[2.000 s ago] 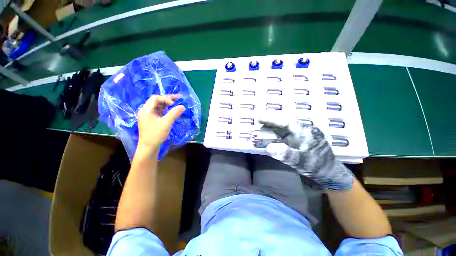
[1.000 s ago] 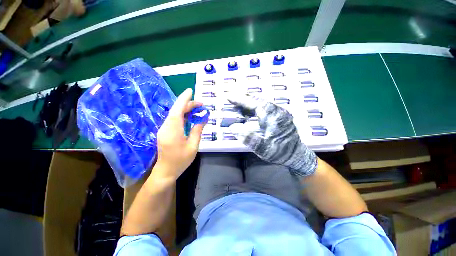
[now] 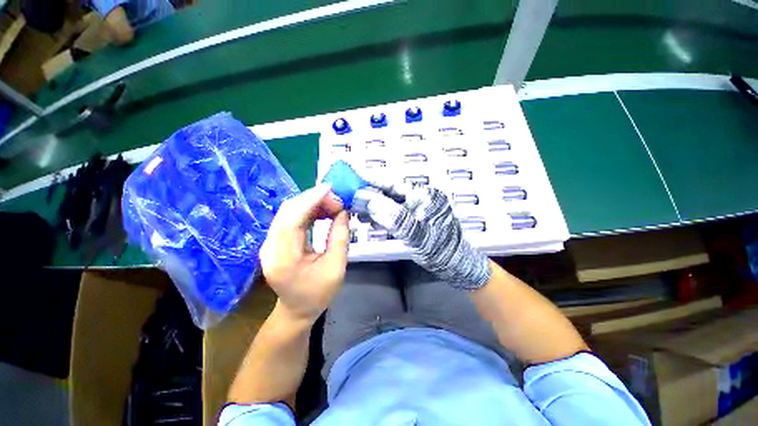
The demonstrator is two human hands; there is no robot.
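My bare left hand (image 3: 306, 254) pinches a blue rubber sleeve (image 3: 342, 183) above the near left corner of the foam tray (image 3: 540, 200). My gloved right hand (image 3: 420, 223) meets it from the right, with its fingertips on a small motor(?) at the sleeve; the motor is mostly hidden by the fingers. The tray holds rows of bare grey motors(?) (image 3: 505, 169). Several with blue sleeves (image 3: 413, 114) stand in the far row. A clear plastic bag of blue sleeves (image 3: 208, 200) lies left of the tray.
Black parts (image 3: 93, 200) lie left of the bag. An open carton (image 3: 104, 333) with dark contents stands below the bench edge. A white rail (image 3: 582, 86) and a grey post (image 3: 525, 42) are beyond the tray. Another person's hand (image 3: 119, 25) shows far left.
My left hand has carried a blue sleeve from the bag to over the tray. My right hand has lifted the motor(?) to meet it. Another person's hand has appeared at the top left.
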